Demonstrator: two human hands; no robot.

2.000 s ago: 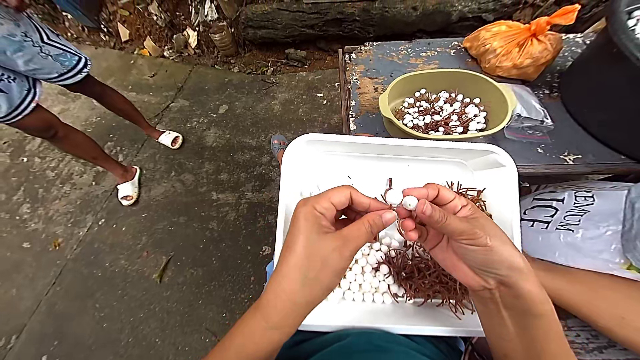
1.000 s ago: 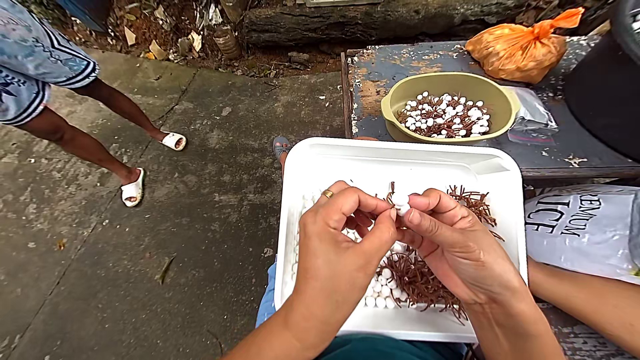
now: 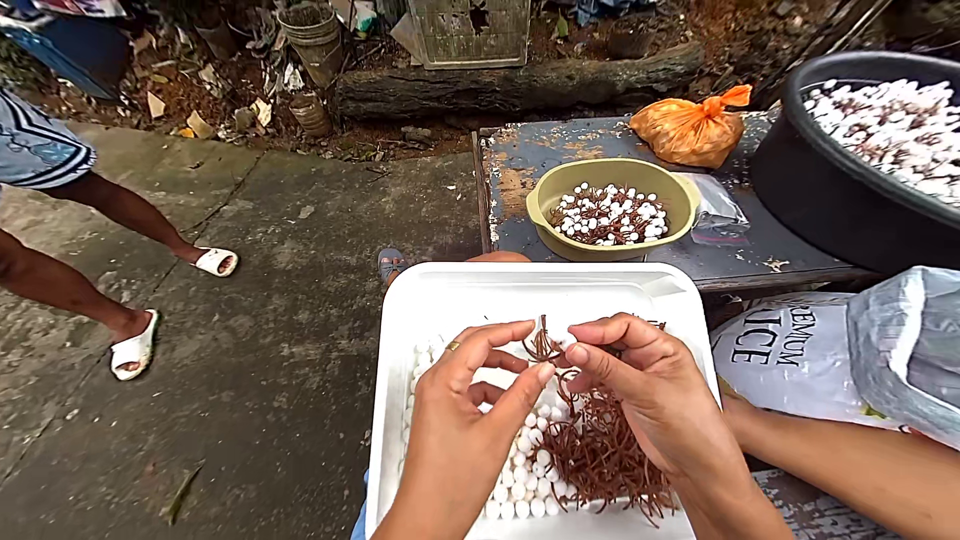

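Observation:
Both hands are raised over a white plastic tray (image 3: 525, 281). Between the fingertips of my right hand (image 3: 637, 375) is a small white ball (image 3: 564, 339). A small cluster of brown twisted stems (image 3: 541, 346) stands against it, between the two hands. My left hand (image 3: 480, 397) has its thumb and forefinger apart at the cluster's left side; whether they touch it is unclear. Loose white balls (image 3: 521, 487) lie in the tray under the hands, beside a heap of brown stems (image 3: 607, 450) on the right.
A green oval basin (image 3: 536, 217) of white-tipped stems, an orange knotted bag (image 3: 694, 131) and a large black tub (image 3: 817, 180) of similar pieces stand on a worn table (image 3: 510, 161). Another person's forearm (image 3: 847, 457) reaches in at right. A person in white slides (image 3: 135, 349) stands at left.
The view has tilted up and right, bringing the black tub's contents into sight. My fingertips, close together around a white ball one second ago, are now farther apart.

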